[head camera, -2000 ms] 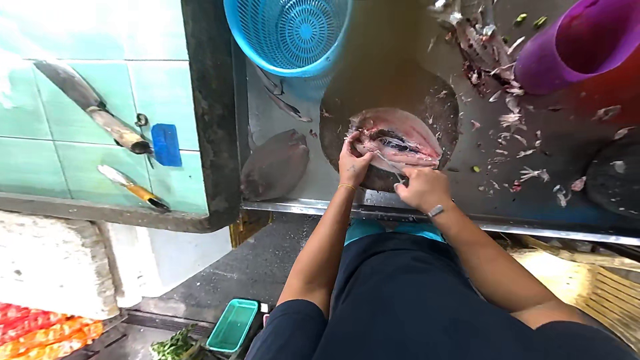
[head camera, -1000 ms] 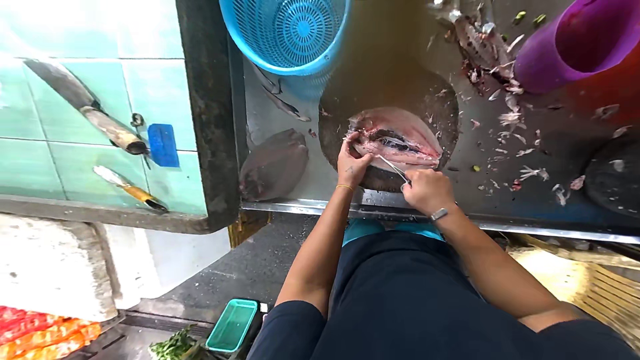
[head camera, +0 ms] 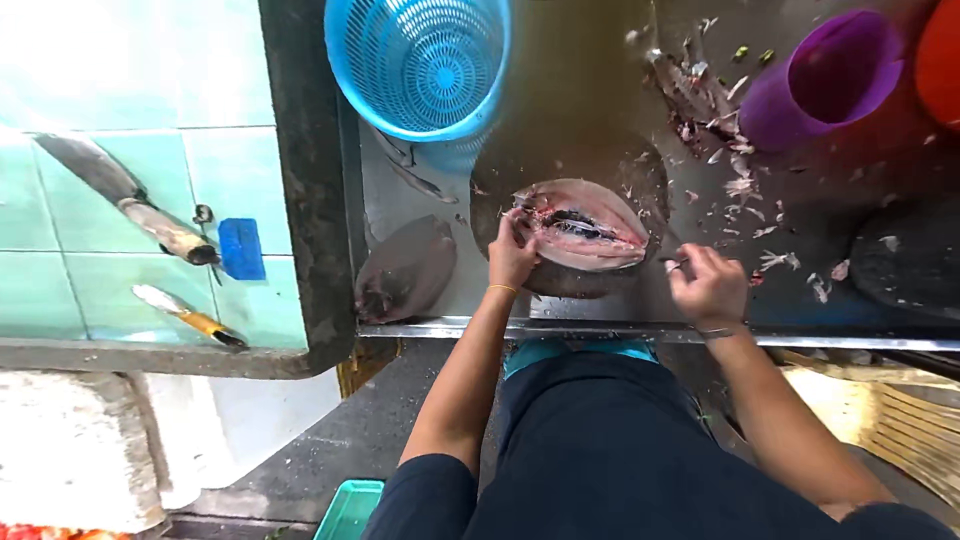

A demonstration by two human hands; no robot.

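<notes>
A split fish [head camera: 592,232] lies opened flat on a round dark cutting board [head camera: 495,180], its pink flesh and dark belly cavity facing up. My left hand [head camera: 514,251] grips the fish at its left end, fingers on the flesh. Just right of the board and apart from the fish, my right hand [head camera: 705,281] is closed around a small dark-handled tool, probably a knife; its blade is blurred. Another flattened fish [head camera: 409,270] rests on the metal surface left of the board.
A blue plastic basket [head camera: 420,67] stands behind at the left, a purple container [head camera: 765,105] at the right near fish scraps [head camera: 742,180]. On the tiled counter lie a cleaver [head camera: 142,202], a yellow-handled knife [head camera: 187,315] and a blue scraper [head camera: 241,249]. A metal edge [head camera: 442,328] runs in front.
My right hand has moved right, away from the fish, with the tool in it. My left hand stays at the left end of the fish.
</notes>
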